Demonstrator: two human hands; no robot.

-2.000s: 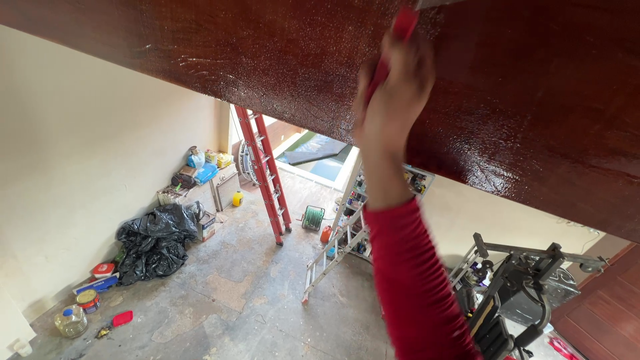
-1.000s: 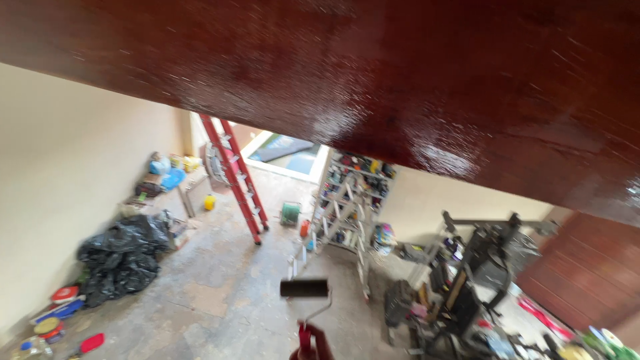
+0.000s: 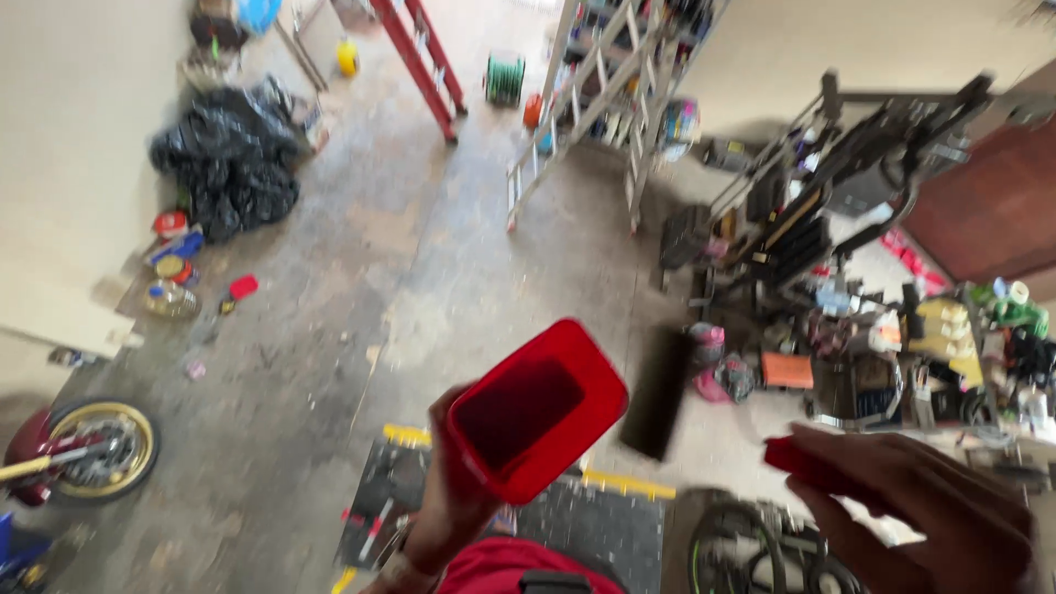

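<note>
My left hand (image 3: 450, 487) grips a red plastic paint container (image 3: 598, 396) from its left side; dark liquid shows inside its open top. At the lower right, my right hand (image 3: 916, 511) is closed around the red handle (image 3: 796, 464) of a paint roller. The dark roller sleeve (image 3: 658, 394) is blurred and hangs just right of the container, apart from it. The roller's wire frame cannot be made out.
Far below on the floor are a red ladder (image 3: 417, 70), an aluminium stepladder (image 3: 569, 107), a black plastic bag (image 3: 231, 157), a green hose reel (image 3: 504, 80), exercise equipment (image 3: 825, 198), a motorcycle wheel (image 3: 103, 450) and a black mat (image 3: 594, 516) with yellow edges.
The view has tilted down, away from the glossy red-brown surface. My right hand, earlier raised against that surface with the roller, is now low at the right. The red container and my left hand have come into view.
</note>
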